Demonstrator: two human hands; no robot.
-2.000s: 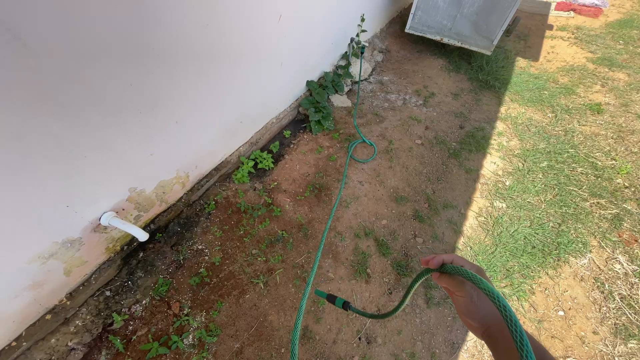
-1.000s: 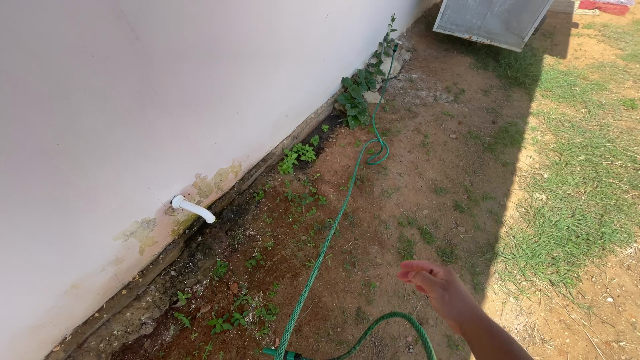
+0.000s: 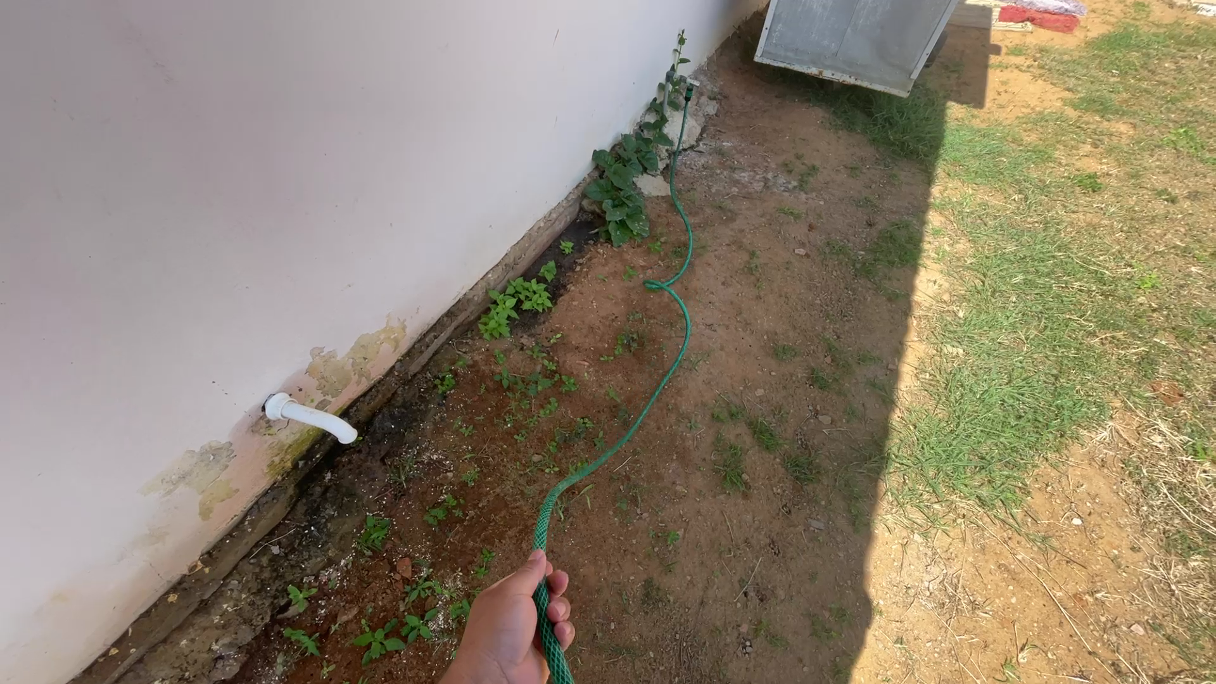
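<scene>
My left hand [image 3: 518, 617] comes in at the bottom edge, left of the middle, and is closed around a green braided garden hose [image 3: 665, 375]. Its thumb lies along the top and its fingertips show on the hose's right side. From the hand the hose curves away over bare soil, makes a small kink or loop, and runs up to a dark fitting at a tap [image 3: 690, 91] near the wall. Below the hand the hose leaves the frame, so its free end is hidden. My right hand is out of view.
A pale wall [image 3: 332, 190] with peeling paint runs along the left, with a white plastic pipe [image 3: 313, 416] jutting out low. Leafy plants [image 3: 619, 190] grow at its foot. A grey metal box [image 3: 845, 43] stands at the top; sunlit grass [image 3: 1016, 380] lies to the right.
My right hand, which held the hose two seconds ago, has let go and left the view. My left hand has come in on the hose. The hose's connector end, seen earlier, is out of view.
</scene>
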